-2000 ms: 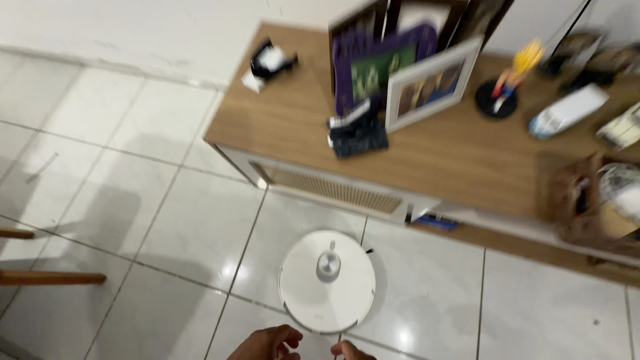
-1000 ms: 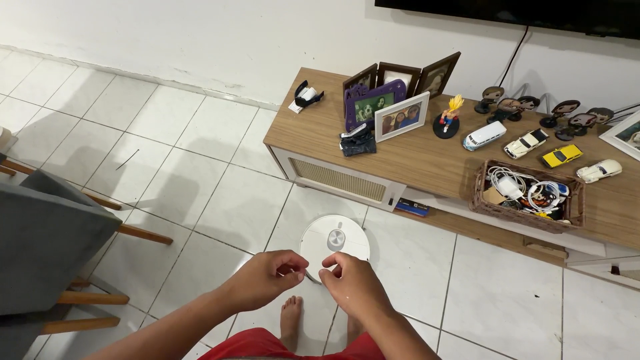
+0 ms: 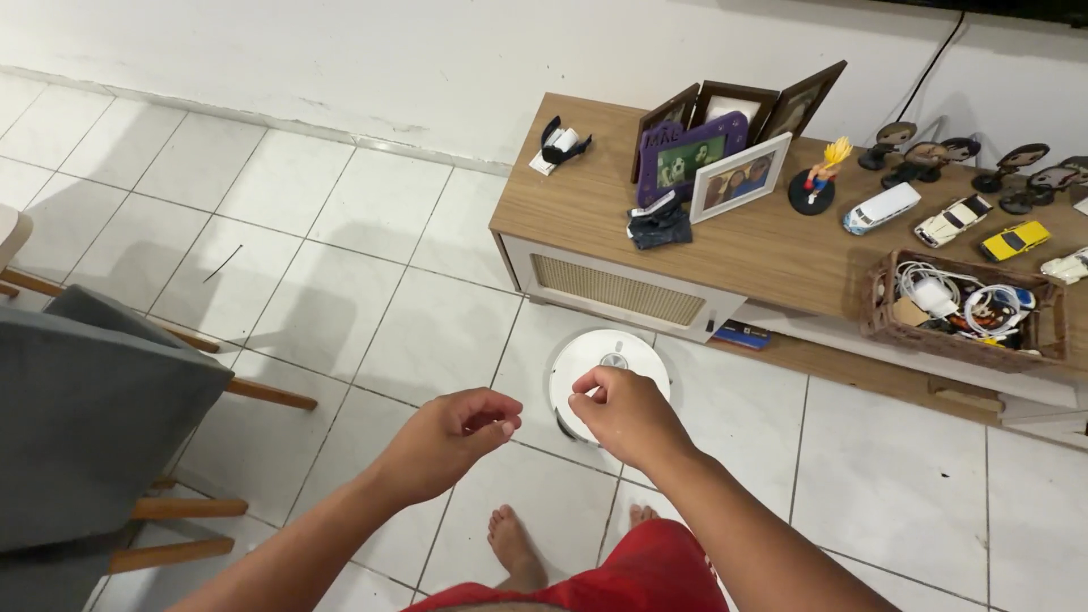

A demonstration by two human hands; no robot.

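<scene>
My left hand (image 3: 452, 438) hangs in mid-air over the tiled floor, its fingers curled with a gap to the thumb and nothing between them. My right hand (image 3: 625, 412), fingers bent towards the thumb, is in front of a white robot vacuum (image 3: 642, 353) and hides part of it. I see nothing held in it, though the fingertips are close together. The vacuum lies on the floor beside the wooden TV cabinet (image 3: 731, 263). Both hands are apart from each other and touch no object.
On the cabinet stand picture frames (image 3: 739, 180), a figurine (image 3: 820, 178), toy cars (image 3: 952, 221) and a wicker basket (image 3: 875, 319) of cables. Dark folded items (image 3: 661, 225) lie near its front edge. Grey-covered chairs (image 3: 93, 408) are at the left. A thin dark strip (image 3: 223, 263) lies on the floor.
My hands have moved apart since one second ago, when their fingertips were close together. The view has shifted a lot since two seconds ago.
</scene>
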